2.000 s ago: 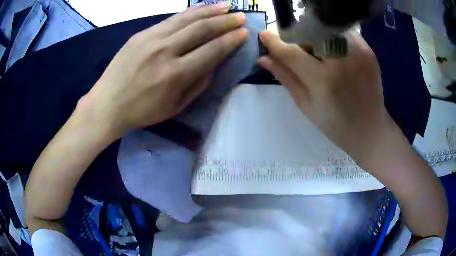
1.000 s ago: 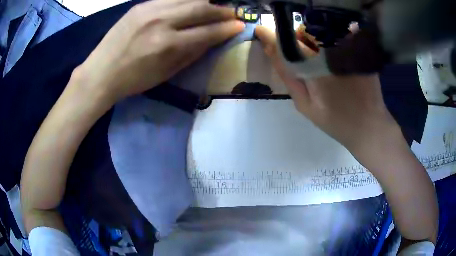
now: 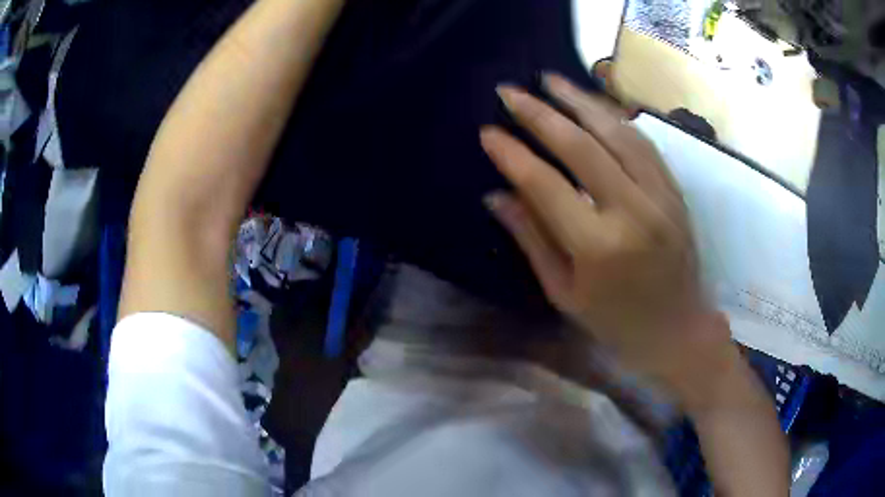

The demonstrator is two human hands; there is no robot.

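Note:
A dark navy panel (image 3: 417, 126) spreads over the upper middle and left of the view and hangs over the table edge. My right hand (image 3: 602, 214) lies on its right part, palm down, fingers apart, slightly blurred. No cloth is seen pinched in it. My left forearm crosses the panel and leaves at the top edge; my left hand is out of the picture. The machine's pale tan bed cover (image 3: 718, 97) lies bare at upper right. The grey-blue panel cannot be seen.
The white table (image 3: 737, 218) with a printed scale runs along the right. A dark pointed piece (image 3: 842, 214) hangs over it, beside the metal machine parts at the top right corner. Below are blue basket edges (image 3: 340, 296) and cloth scraps (image 3: 281, 248). More scraps lie at far left.
The view has swung left. Both hands have left the needle area. My left hand has gone out at the top; my right has moved onto the navy panel. The grey-blue piece is out of sight.

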